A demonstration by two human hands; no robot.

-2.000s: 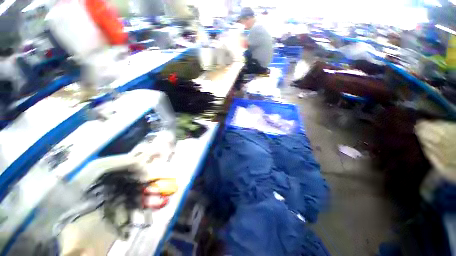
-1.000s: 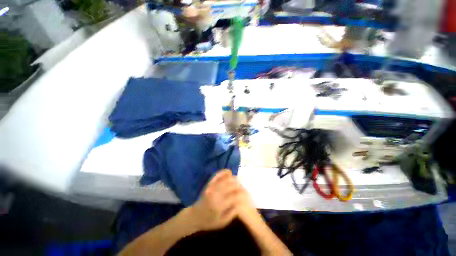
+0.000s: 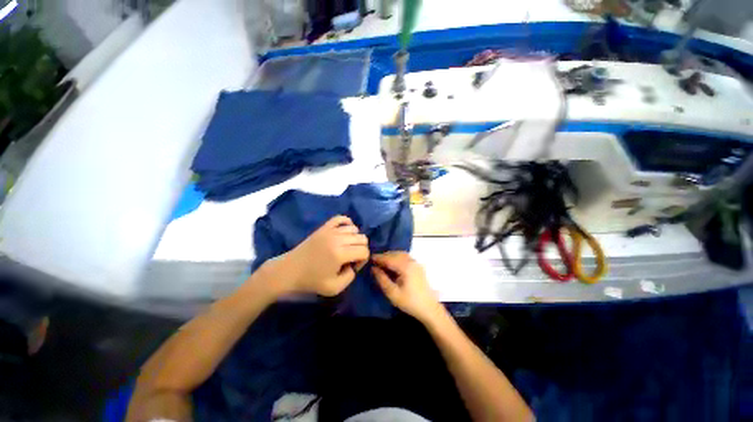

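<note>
A loose navy garment piece (image 3: 289, 216) lies crumpled on the white table, its upper right part close to the presser foot (image 3: 417, 185). My left hand (image 3: 330, 257) pinches the cloth near its front edge. My right hand (image 3: 402, 282) pinches it just to the right, with the fingertips of both hands nearly touching. The cloth hangs below my hands over the table's front edge. The white sewing machine (image 3: 495, 95) stands behind and to the right. Whether the cloth is under the presser foot cannot be told.
A stack of navy panels (image 3: 277, 136) lies left of the needle. Black cords (image 3: 528, 206) and red and yellow scissor handles (image 3: 574, 254) lie at right. A dark olive cloth (image 3: 726, 231) is at far right. A white side panel (image 3: 124, 165) rises at left. A green rod (image 3: 408, 21) stands behind.
My hands were close together over the cloth's front part; now they are slightly apart, with fingertips pinching it. The view has turned from the aisle to the table, then shifted a little.
</note>
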